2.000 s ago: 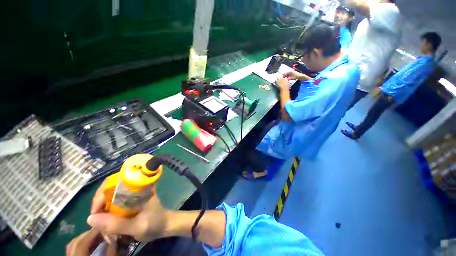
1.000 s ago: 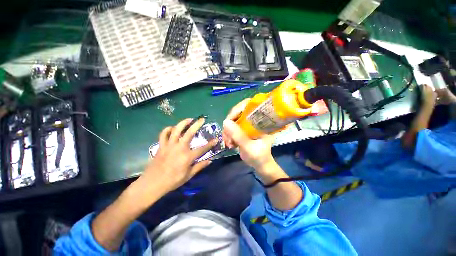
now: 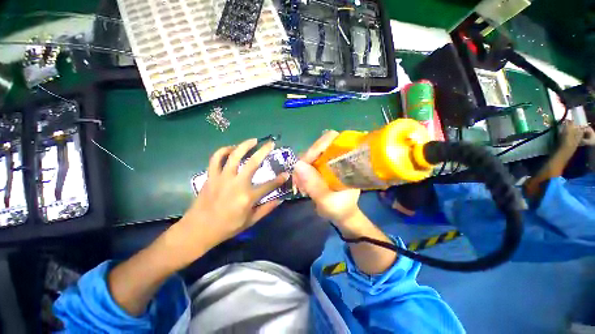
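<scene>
A phone body (image 3: 266, 173) lies on the green mat near the bench's front edge, silvery with a dark board end at the right. My left hand (image 3: 228, 186) lies over it with spread fingers and holds it down, hiding much of it. My right hand (image 3: 329, 186) grips the electric screwdriver (image 3: 375, 160), a thick yellow-orange barrel with a black cord. The screwdriver is tilted, its tip end at the phone body's right end; the tip itself is hidden by my fingers. A small pile of screws (image 3: 218, 119) lies on the mat behind the phone body.
A black phone tray (image 3: 98, 156) stands at left. A parts sheet (image 3: 189, 52) with a black ribbed strip (image 3: 240, 21) overlaps another tray (image 3: 390, 45) behind. A blue pen-like tool (image 3: 320, 101), a red-green roll (image 3: 419, 104) and a black box (image 3: 447, 81) are at right. Another worker's blue sleeve (image 3: 554, 189) shows far right.
From two seconds ago, the view has swung left and down onto the phone body. In the last second, the screwdriver's rear end and cord have tilted lower and to the right; both hands stay at the phone body.
</scene>
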